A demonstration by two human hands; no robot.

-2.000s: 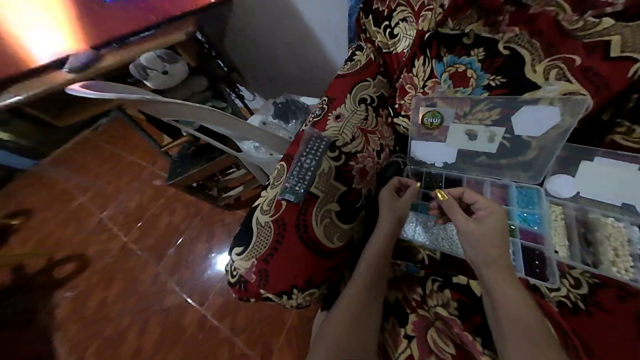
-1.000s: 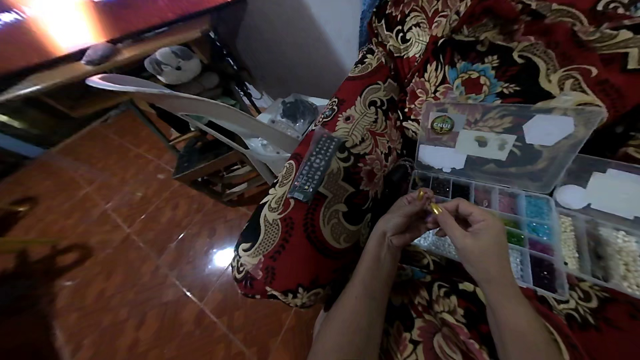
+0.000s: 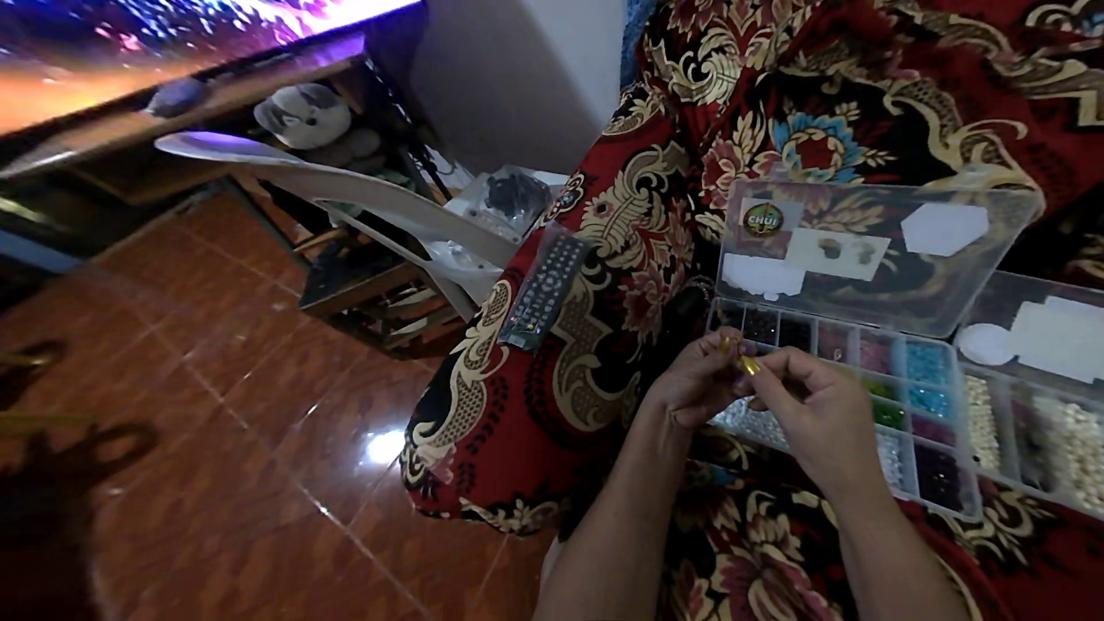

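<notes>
My left hand (image 3: 700, 379) and my right hand (image 3: 815, 410) meet fingertip to fingertip, their nails gold. Both pinch something tiny between thumb and finger, too small to make out. Just beneath and behind them lies a clear plastic compartment box (image 3: 968, 448) of beads, its transparent lid (image 3: 811, 297) raised. Its compartments hold turquoise beads (image 3: 928, 366), green beads (image 3: 887, 412), dark purple beads (image 3: 938, 474) and clear beads (image 3: 752, 423), among others. My hands cover part of the box.
Right of it, a second open box (image 3: 1000, 405) holds cream beads (image 3: 1074, 448). A remote control in plastic wrap (image 3: 548, 289) rests on the patterned sofa cover (image 3: 535, 431). Left of that stand a plastic chair (image 3: 388, 203) with a plastic bag (image 3: 509, 198) on its seat, and a wooden stand (image 3: 129, 129) under a lit screen.
My hands have come closer together, fingertips now touching; two seconds ago there was a gap between them. Boxes and remote control stay where they were.
</notes>
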